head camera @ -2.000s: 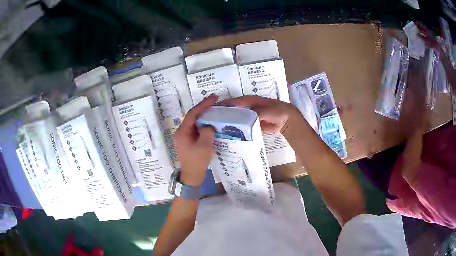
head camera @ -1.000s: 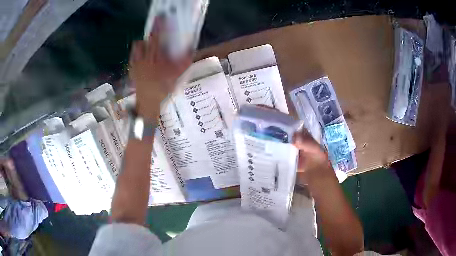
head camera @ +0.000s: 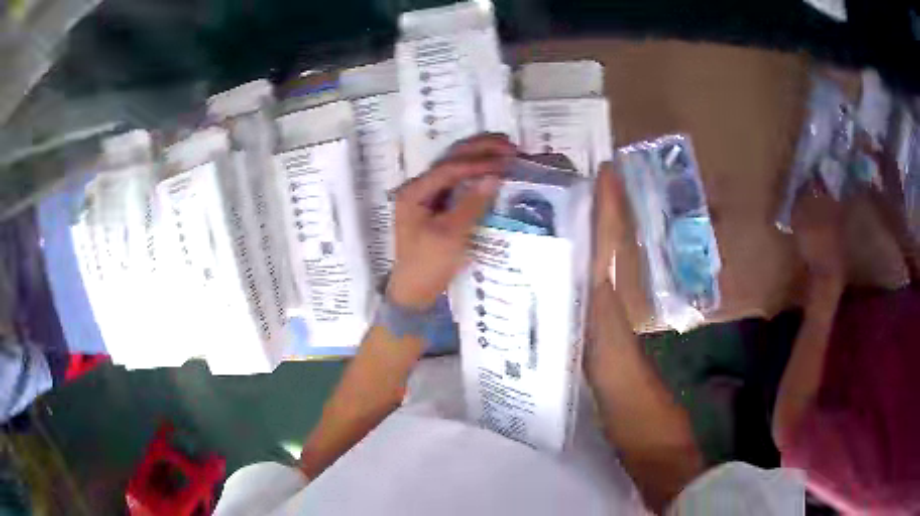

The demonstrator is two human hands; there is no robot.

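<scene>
A white printed carton (head camera: 514, 343) stands upright in front of me, its lower end near my body. The end of a plastic tray (head camera: 527, 207) with a dark rounded part and a light-blue piece shows at its open top. My left hand (head camera: 444, 227) is at the upper left side, its fingers at the carton mouth. My right hand (head camera: 602, 232) is along the right side, partly hidden behind the carton. Another filled tray (head camera: 666, 227) with a light-blue slip lies just right of my hands.
Open white cartons (head camera: 318, 242) lean in a row on the left, with blue support (head camera: 71, 272) beside them. Clear trays (head camera: 832, 151) lie at the right on the brown bench (head camera: 752, 181), near a co-worker's arm (head camera: 822, 252). A red stool (head camera: 171, 479) is on the green floor.
My left hand has come back from the far upper left, where it held a blurred white box, to the carton. The co-worker's hands have come in over the trays at the right.
</scene>
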